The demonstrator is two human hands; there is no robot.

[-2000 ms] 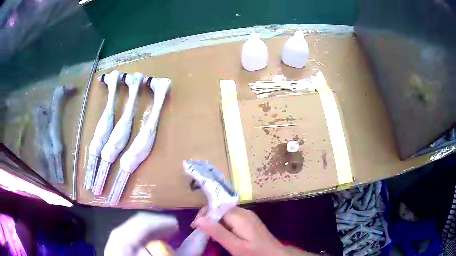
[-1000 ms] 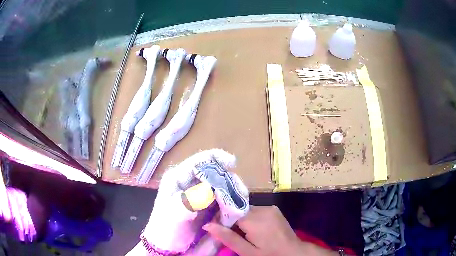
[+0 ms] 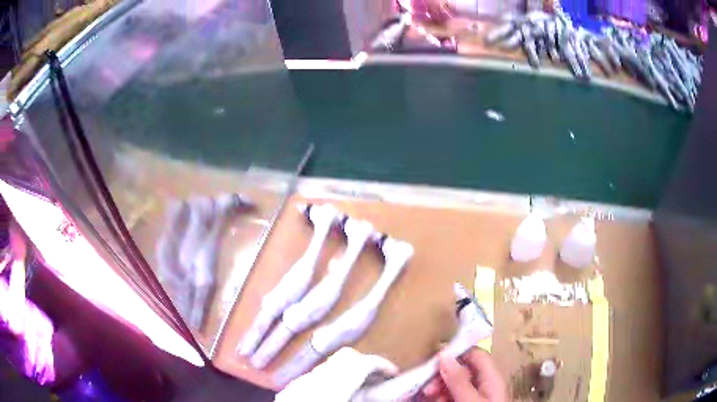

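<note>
My right hand (image 3: 472, 375), bare, is at the bottom edge of the picture with its fingers on a pale moulded part (image 3: 468, 328). The part slants up to the right, its wide end with a dark mark at the top. My left hand (image 3: 342, 378), in a white glove and cut off by the bottom edge, is closed around the lower portion of the same part. Three finished or waiting parts (image 3: 303, 286) lie in a fanned row to the left, with black bands at their upper ends.
Two white bottles (image 3: 528, 238) stand at the back right, above a stick bundle (image 3: 544, 289). Yellow tape strips (image 3: 600, 338) frame a stained area with a small white cap (image 3: 548, 367). A green conveyor (image 3: 440, 126) runs behind. A metal rod (image 3: 263, 251) slants at left; more parts (image 3: 550, 39) lie beyond.
The view has tilted up and left, showing more conveyor. The held part has turned; its wide end now points up to the right. Both hands remain on it.
</note>
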